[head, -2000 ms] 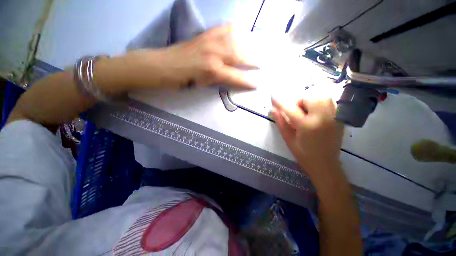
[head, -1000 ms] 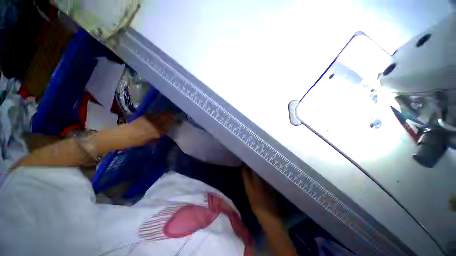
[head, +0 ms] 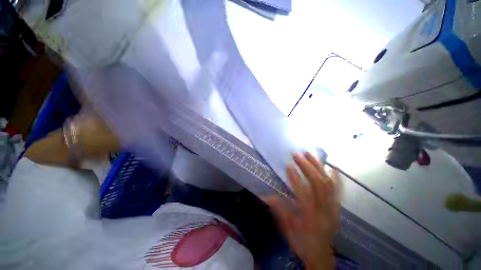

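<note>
A long, slightly curved pale blue-grey fabric strip [head: 237, 95] lies diagonally across the table to the front edge. My right hand [head: 314, 203] has its fingers spread, with the fingertips at the strip's lower end. Another pale fabric piece [head: 126, 100] is raised and blurred over the table's left edge. My left hand is mostly hidden by it and by blur; only the wrist with bracelets shows clearly, so its grip is unclear. The needle area [head: 387, 117] of the white sewing machine [head: 422, 68] is to the right of the strip, apart from it.
A dark cylinder attachment [head: 403, 153] hangs by the needle area. A tan-yellow handle [head: 463, 202] is at the right. Folded blue-grey fabric [head: 269, 6] lies at the far side. A ruler strip [head: 237, 155] runs along the front edge, and a blue basket [head: 132, 184] is below.
Both hands were below the table edge a second ago. My right hand has come up onto the table. The strip now lies on the table, and the other piece is raised at the left.
</note>
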